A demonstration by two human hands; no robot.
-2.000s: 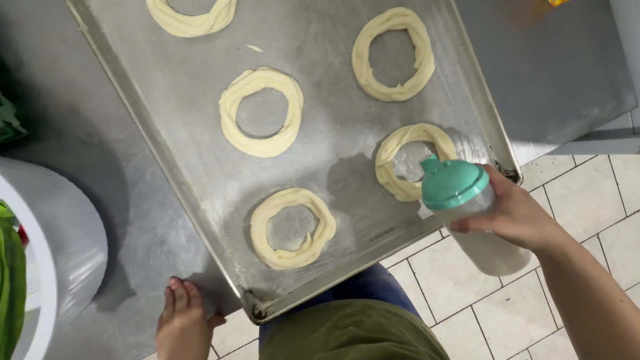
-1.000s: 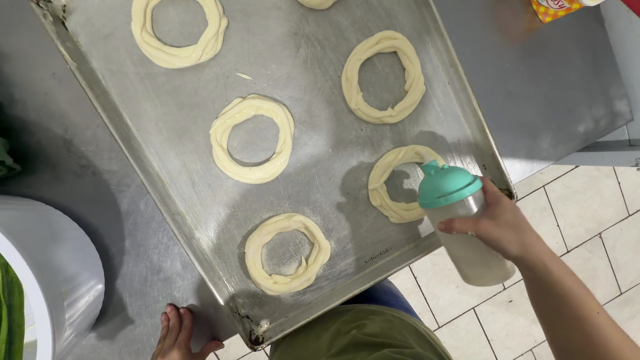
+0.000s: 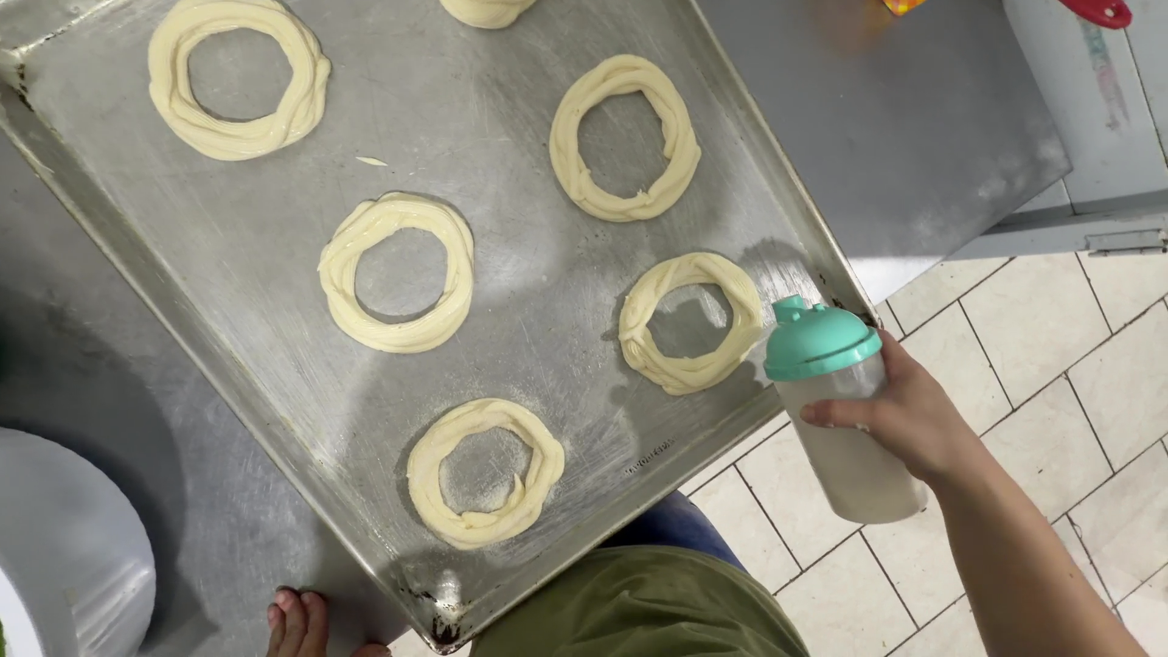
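My right hand [image 3: 890,415] grips a translucent plastic shaker bottle [image 3: 844,456] with a turquoise lid [image 3: 821,342], tilted over the tray's near right edge. Pale contents show inside the bottle. Just left of the lid lies a ring of raw, pale dough [image 3: 639,342] on a metal baking tray [image 3: 547,310]. Several more dough rings rest on the tray, among them one at the near corner [image 3: 424,488] and one in the middle [image 3: 342,292]. A fine whitish powder lies around the nearest ring. My left hand [image 3: 306,625], partly cut off by the frame, rests at the metal table's edge.
A white round container [image 3: 82,538] stands at the left on the metal table [image 3: 228,474]. A red handle-like object [image 3: 1100,11] and a yellow-orange packet [image 3: 902,5] show at the upper right. Tiled floor [image 3: 1031,328] lies beyond the table's edge. The tray's near corner overhangs the table.
The shaker bottle in my right hand has moved slightly away from the nearest right dough ring, which it partly covered before. The packet at the upper right is now mostly out of view.
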